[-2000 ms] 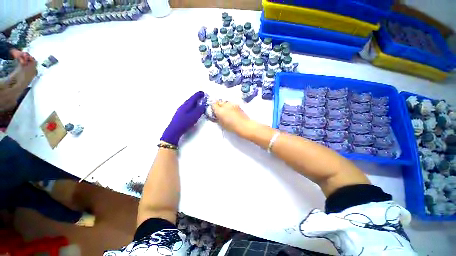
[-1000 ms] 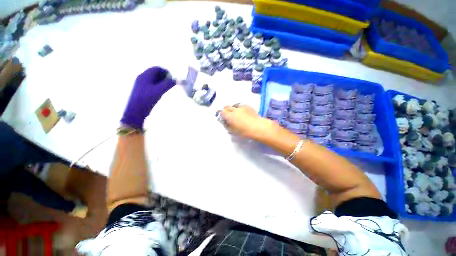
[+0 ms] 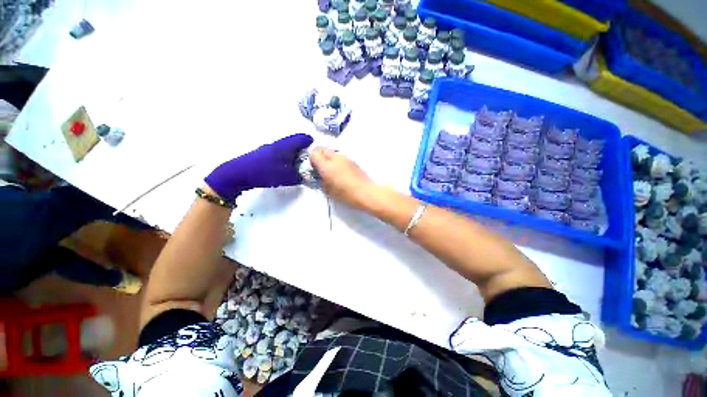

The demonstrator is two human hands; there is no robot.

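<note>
My left hand [image 3: 267,164], in a purple glove, holds a small white-grey upper figure piece [image 3: 306,168] near the middle of the white table. My bare right hand [image 3: 339,175] touches the same piece from the right; a thin dark stick [image 3: 329,213] points down from beneath its fingers. Just beyond my hands lie a purple base piece and a white-and-dark figure piece [image 3: 331,117], close together. Assembled figurines [image 3: 391,50] stand grouped farther back. The fingertips partly hide the held piece.
A blue tray [image 3: 523,226] with rows of purple bases is right, beside a parts bin [image 3: 668,240]. Stacked trays [image 3: 508,35] stand behind. Left are a red cap [image 3: 77,127] on a brown board, a long stick [image 3: 155,188], a person's dark-clothed leg and a red stool [image 3: 48,339].
My hands were apart a second ago and are now together around a small piece. The base and figure piece that were by my left hand now lie free on the table.
</note>
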